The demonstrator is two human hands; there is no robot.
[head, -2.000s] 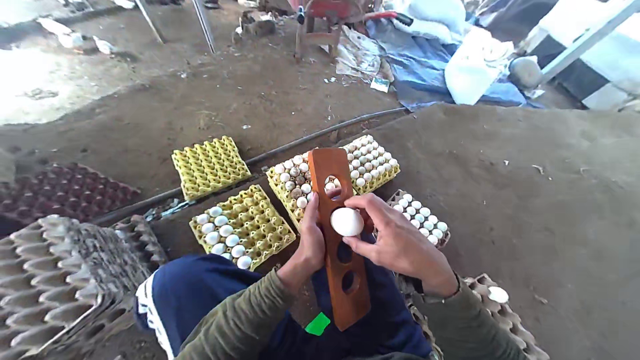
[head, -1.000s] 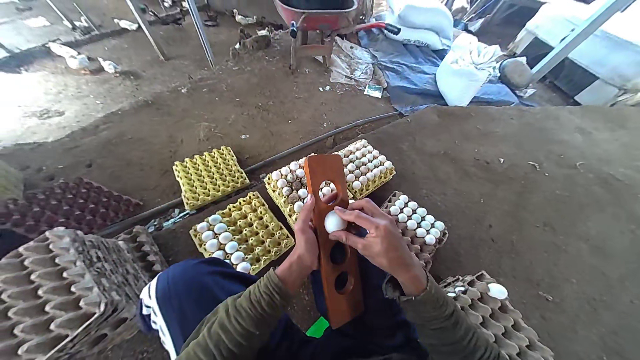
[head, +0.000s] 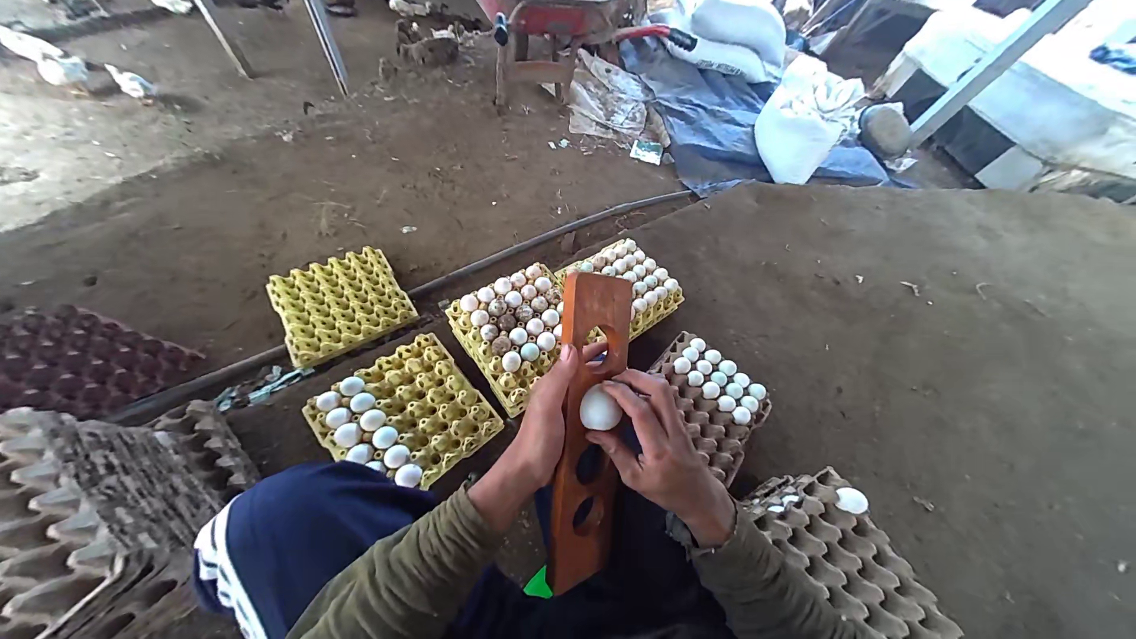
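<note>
My left hand point(head: 543, 426) grips the left edge of a brown wooden board with a row of round holes point(head: 596, 306), held lengthwise over my lap. The fingers and thumb of my right hand point(head: 661, 439) hold a white egg point(head: 601, 408) at one of the holes near the board's middle. Behind the board stand a yellow tray of white and speckled eggs point(head: 510, 319) and another yellow tray of pale eggs point(head: 661, 311). A yellow tray point(head: 453, 390) to the left is partly filled with white eggs. On the right, a grey-brown tray point(head: 710, 426) holds smaller white eggs.
An eggless yellow tray point(head: 342, 306) and a dark red tray point(head: 80, 359) lie left. Stacked grey trays point(head: 133, 497) rise at lower left; another grey tray point(head: 852, 559) with a few eggs is lower right. A hose point(head: 550, 235), wheelbarrow point(head: 559, 22), white sacks point(head: 803, 120) and birds point(head: 62, 71) are beyond.
</note>
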